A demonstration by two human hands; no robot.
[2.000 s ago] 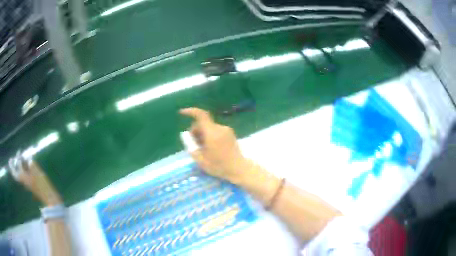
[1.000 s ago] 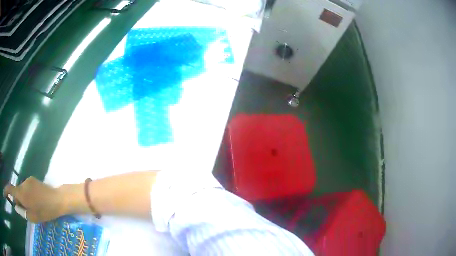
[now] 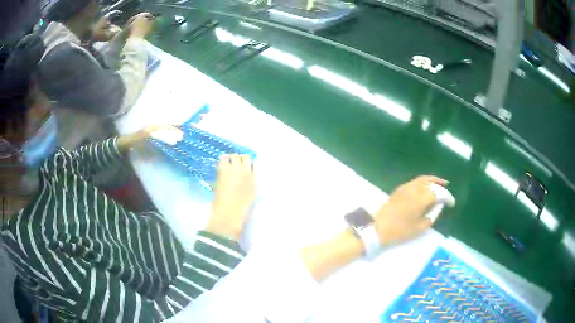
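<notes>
My left hand (image 3: 413,208), with a watch on the wrist and white finger cots, is over the near edge of the green conveyor belt (image 3: 353,145). Its fingers are curled; whether they hold anything cannot be told. My right hand is out of the picture. A blue carrier sheet (image 3: 463,291) with rows of orange zigzag strips lies on the white bench edge at the lower right, cut off by the picture's rim. A black phone middle frame (image 3: 533,189) lies on the belt to the right of my hand.
A co-worker in a striped top (image 3: 94,246) sits at left with both hands on another blue sheet (image 3: 195,148). A second person (image 3: 85,69) sits beyond. More dark frames (image 3: 243,53) lie on the far belt. A grey post (image 3: 504,69) stands at upper right.
The view has swung from the right-hand side, with its red stools and crossed blue sheets, to the left. My right hand has left the picture; my left hand and the co-workers have come in.
</notes>
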